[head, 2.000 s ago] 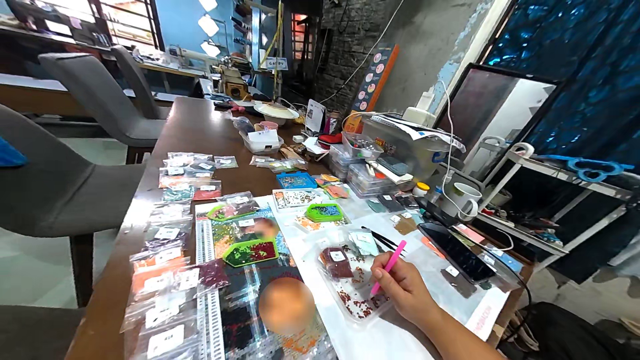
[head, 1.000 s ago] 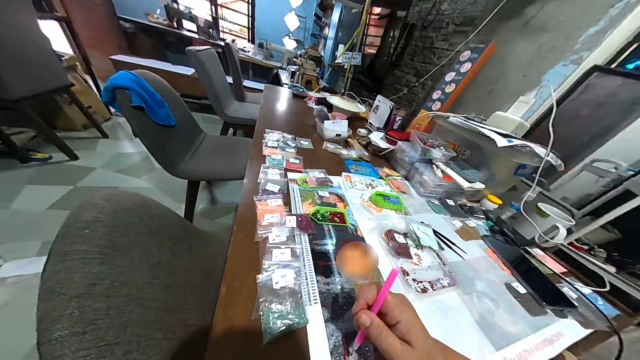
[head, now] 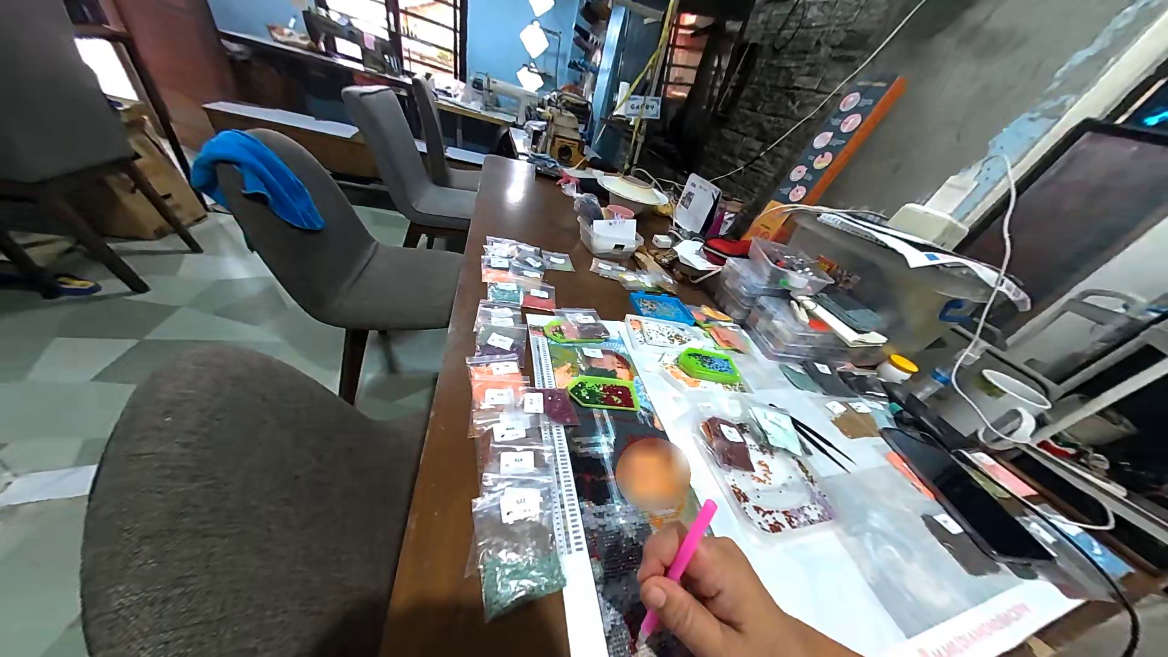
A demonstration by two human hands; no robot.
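Note:
A pink applicator pen (head: 691, 543) is gripped in my right hand (head: 707, 593), its tip down on the lower part of a diamond painting canvas (head: 611, 511). Right of the hand lies a clear plastic tray (head: 776, 493) with scattered dark red and orange beads and a small bag of dark red beads (head: 727, 444). A green tray of red and green beads (head: 603, 393) sits on the canvas; another green tray with blue beads (head: 709, 365) stands farther right. Black tweezers (head: 821, 443) lie beside the clear tray. My left hand is not in view.
Labelled zip bags of beads (head: 516, 461) line the table's left edge. A black phone (head: 967, 493) lies at the right, near a cable. Stacked clear containers (head: 794, 319) and a white mug (head: 1008, 406) stand behind. Grey chairs (head: 255, 502) flank the table's left side.
My right hand with the pink pen has moved from over the clear bead tray to the lower part of the canvas. The view has swung left.

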